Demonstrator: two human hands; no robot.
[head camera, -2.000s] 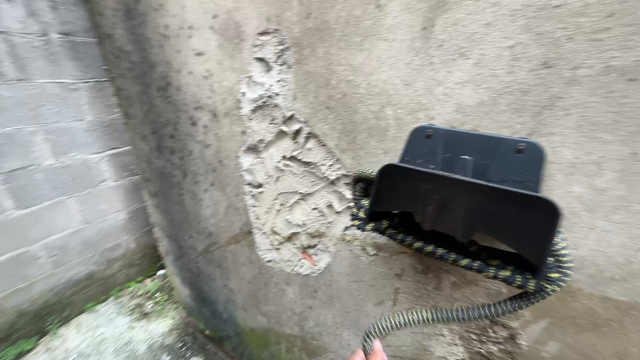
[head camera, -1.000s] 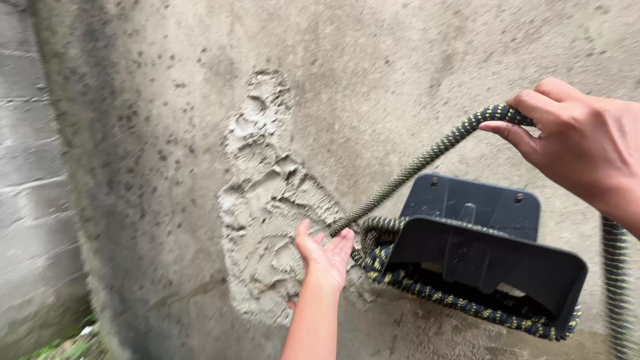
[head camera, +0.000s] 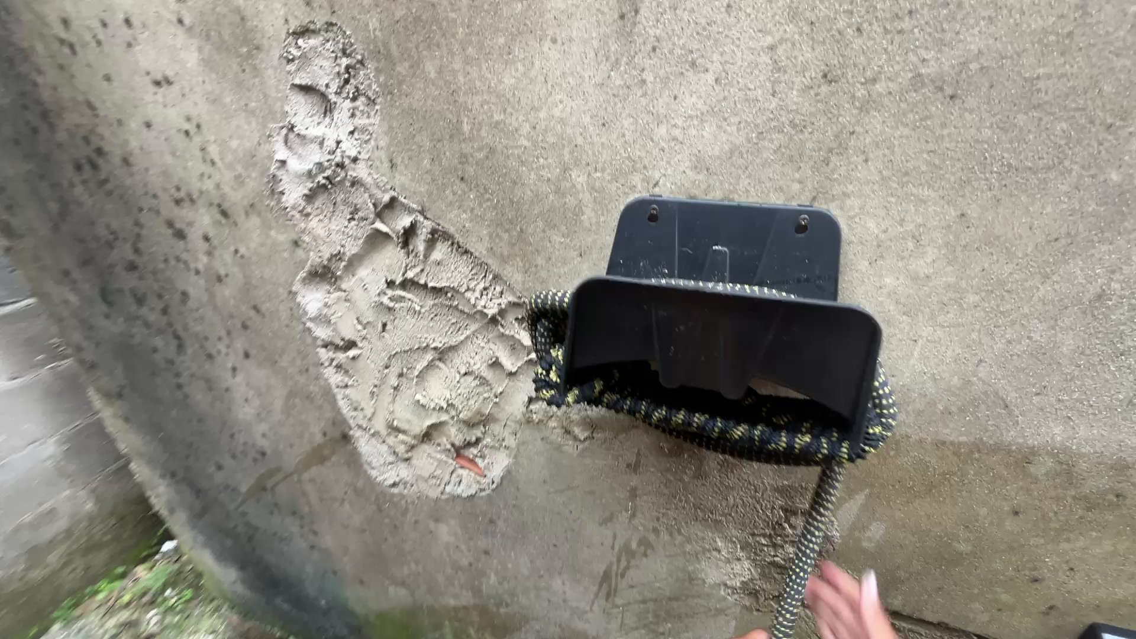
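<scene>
A black plastic hose hanger (head camera: 723, 333) is fixed to the concrete wall. Black hose with a yellow-flecked woven cover (head camera: 710, 426) is coiled around it, under its front plate. One length of this hose (head camera: 812, 541) hangs from the holder's lower right down to the bottom edge. My right hand (head camera: 848, 603), blurred and partly cut off, is right beside that length, fingers extended and thumb apart; whether it touches the hose is unclear. Only a fingertip of what appears to be my left hand (head camera: 754, 634) shows at the bottom edge, left of the hose; its grip is hidden.
Left of the holder, a rough mortar patch (head camera: 426, 355) with a small reddish piece (head camera: 469, 465) marks the concrete wall (head camera: 994, 293). A grey block wall (head camera: 44, 444) stands at the left, with low green plants (head camera: 151, 586) at its foot. A dark object's corner (head camera: 1105, 631) shows bottom right.
One second ago my right hand held the hose up at the upper right and my left was in front of the mortar patch. Both are now low, and the hose length hangs below the holder.
</scene>
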